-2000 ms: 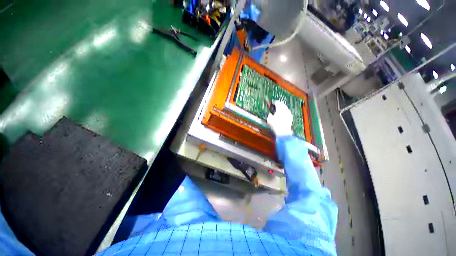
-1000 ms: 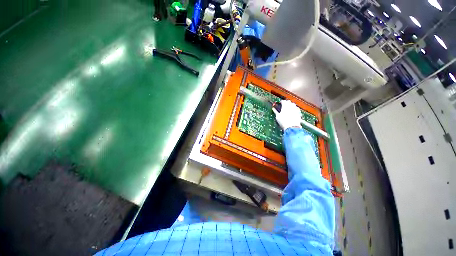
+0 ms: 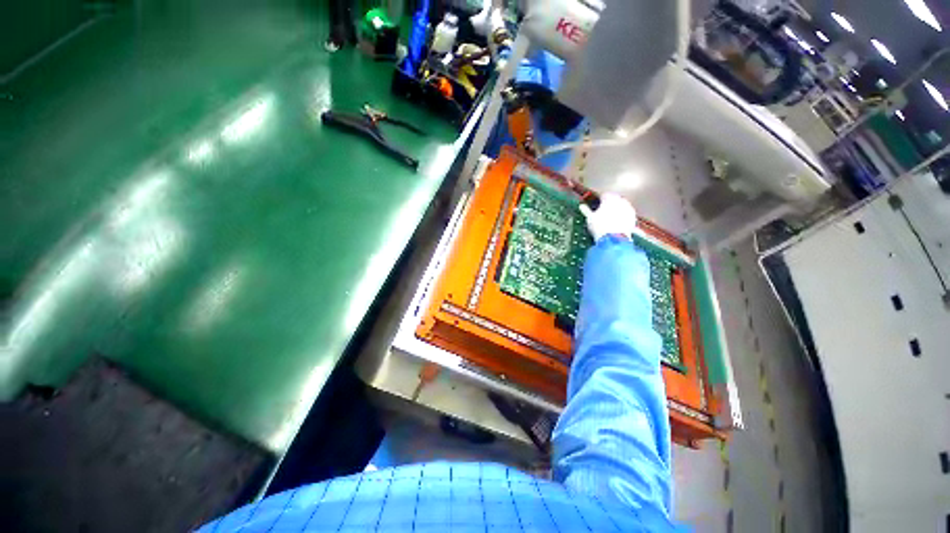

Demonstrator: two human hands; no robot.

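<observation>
A green circuit board (image 3: 542,250) lies in the orange carrier (image 3: 466,276) on a white machine stand. My right hand (image 3: 611,217), in a white glove, is at the carrier's far side. Its fingers are closed around a small dark knob on the pale clamp bar (image 3: 667,250), which lies along the far edge of the board. My right sleeve covers part of the board and the carrier's near side. My left hand is out of the picture.
The green bench (image 3: 240,219) is at left, with black-handled pliers (image 3: 370,135) and a tool box (image 3: 432,89) near its edge. A dark work mat (image 3: 135,448) lies at lower left. White machine panels stand at right.
My right hand and the clamp bar have moved across the board from its near side to its far side. The view has shifted, showing more of the tool box.
</observation>
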